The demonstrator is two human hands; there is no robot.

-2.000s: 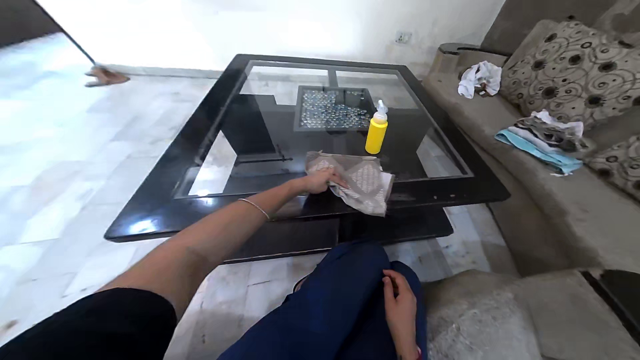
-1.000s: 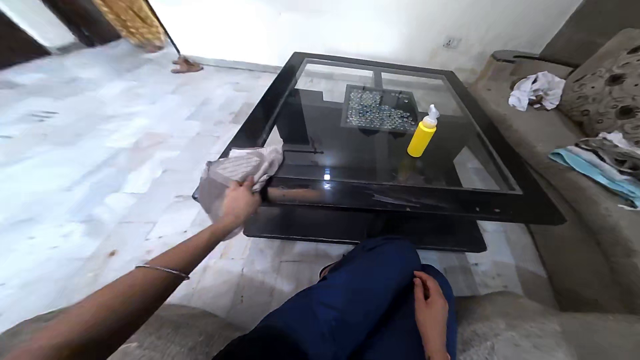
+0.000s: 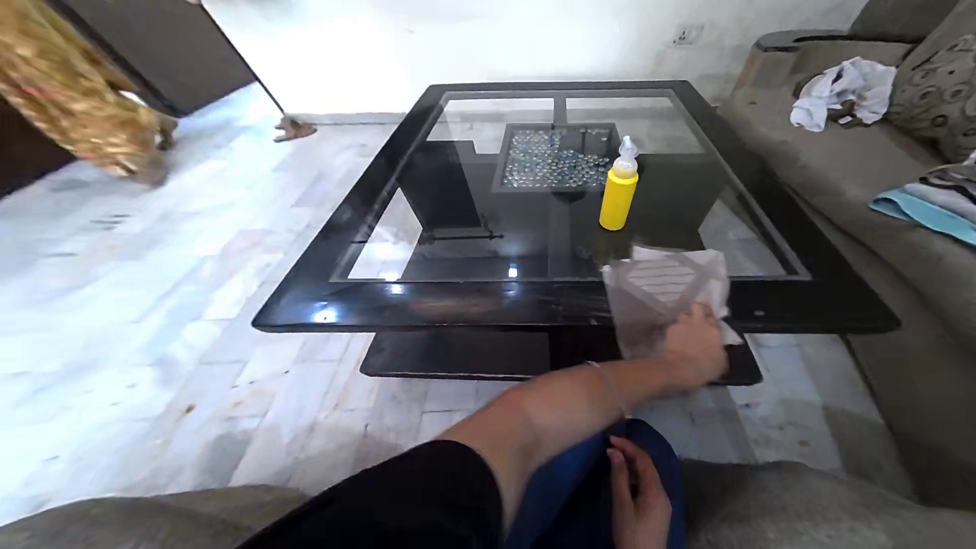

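Observation:
My left hand point(image 3: 695, 343) grips a patterned pale cloth point(image 3: 667, 286), which lies over the front edge of a black-framed glass-topped table point(image 3: 457, 301), right of its middle. The arm reaches across from the lower left, with a thin bracelet at the wrist. Behind the cloth, a yellow squeeze bottle point(image 3: 618, 200) with a clear nozzle stands upright on the glass. My right hand point(image 3: 642, 496) rests on my blue-clothed leg at the bottom, holding nothing. Glass beads point(image 3: 553, 160) show in a square inset in the table's far half.
A sofa point(image 3: 831, 183) runs along the right, with a crumpled white cloth point(image 3: 846, 91) and folded blue and grey cloths point(image 3: 926, 210) on it. Below the top is a black lower shelf point(image 3: 457, 354). At upper left, golden fabric point(image 3: 69, 91) hangs by a dark door.
My left hand first moved with the cloth from the middle of the front edge to the left front corner, then back across to the right part of that edge. The bottle stays on the table.

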